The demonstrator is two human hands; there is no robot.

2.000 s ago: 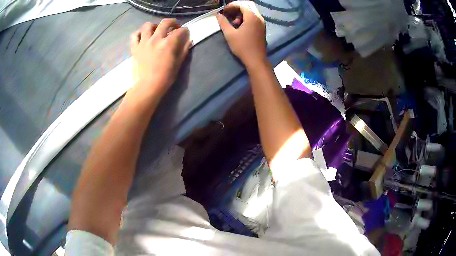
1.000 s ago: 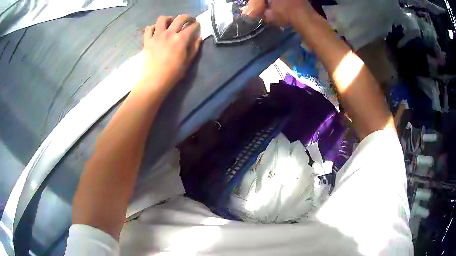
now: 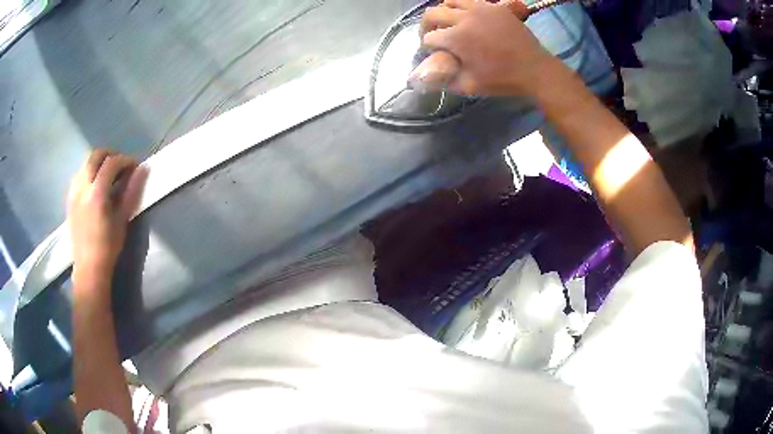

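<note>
A long white fabric strip (image 3: 246, 119) lies along the near part of the table, curving down to the left. My left hand (image 3: 106, 203) rests on the strip at the left, fingers bent; whether it pinches the cloth is hard to tell. My right hand (image 3: 487, 47) is closed around the handle of the steam iron (image 3: 411, 106). The iron's pointed tip with its shiny rim faces left and sits over the right part of the strip. The strip's right end is hidden by the iron and my hand.
The blue-grey table cover (image 3: 280, 195) has a padded front edge. Below it stand a dark crate with rows of holes (image 3: 483, 271), white scraps (image 3: 517, 318) and a shiny purple bag (image 3: 593, 263). White cloth (image 3: 678, 76) hangs at upper right. A hose runs from the iron.
My right hand has gone from the strip to the iron, which is now over the strip. My left hand has moved far left and down along the strip. The view has shifted.
</note>
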